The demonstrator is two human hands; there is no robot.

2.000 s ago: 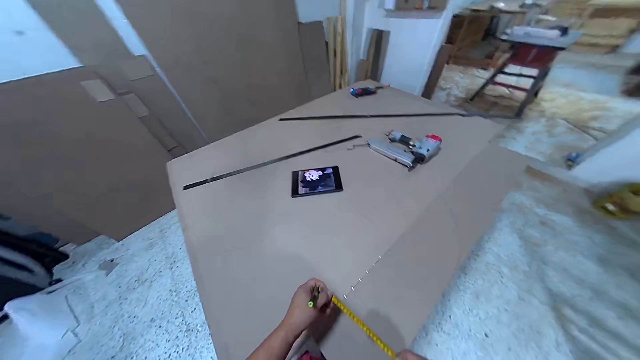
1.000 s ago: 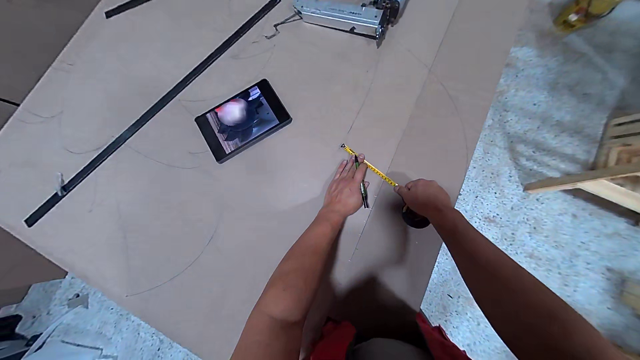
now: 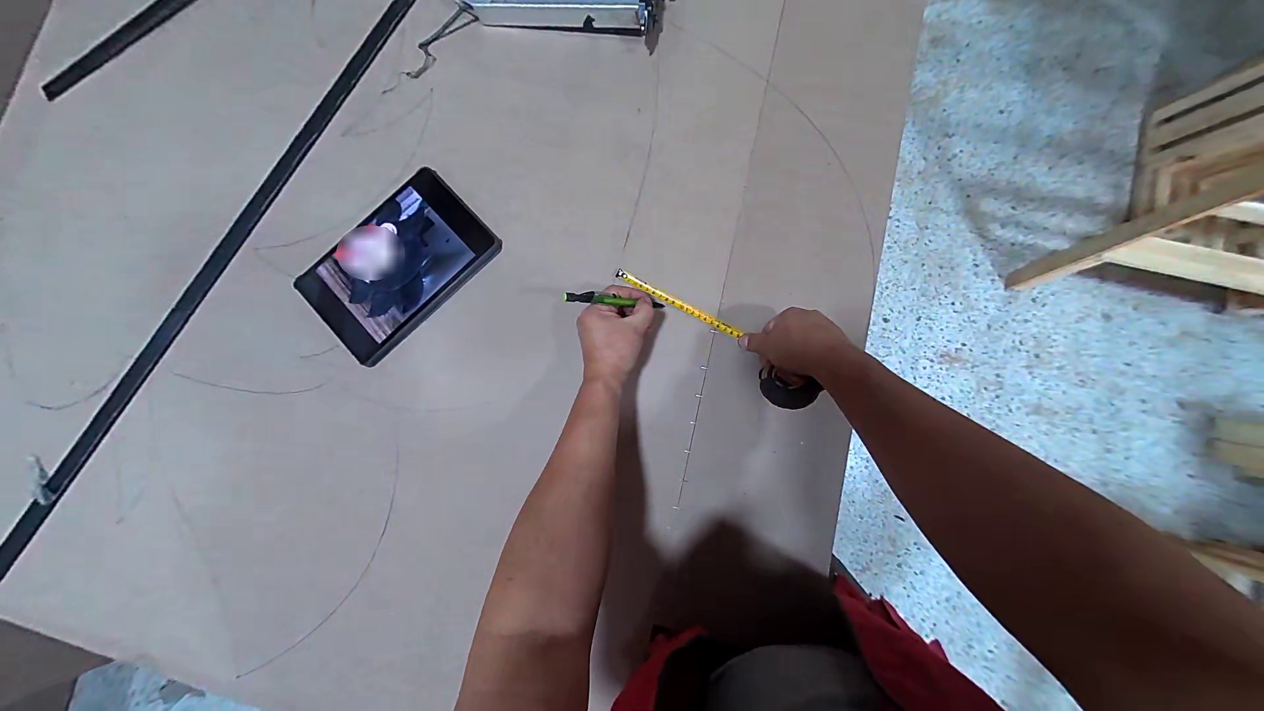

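My left hand (image 3: 614, 334) grips a green and black pen (image 3: 600, 299) beside the yellow tape blade (image 3: 681, 305). The blade lies slanted over a brown board (image 3: 513, 474) and crosses a ruled line with small tick marks. My right hand (image 3: 802, 341) holds the dark case of the tape measure (image 3: 788, 389), thumb near the blade. A tablet or phone (image 3: 398, 267) with a lit screen lies to the left of my left hand. Curved pencil lines run over the board.
A long black metal strip (image 3: 212, 267) crosses the board at left, with a shorter black strip (image 3: 118, 47) beyond it. Part of a nail gun (image 3: 563, 14) is at the top. The board's right edge borders a speckled floor (image 3: 978, 365), with a wooden frame (image 3: 1175, 197) beyond.
The pen in my left hand has turned from pointing down toward me to lying across my fingers. My right hand stays at the tape. The view has moved closer over the board since the oldest frame.
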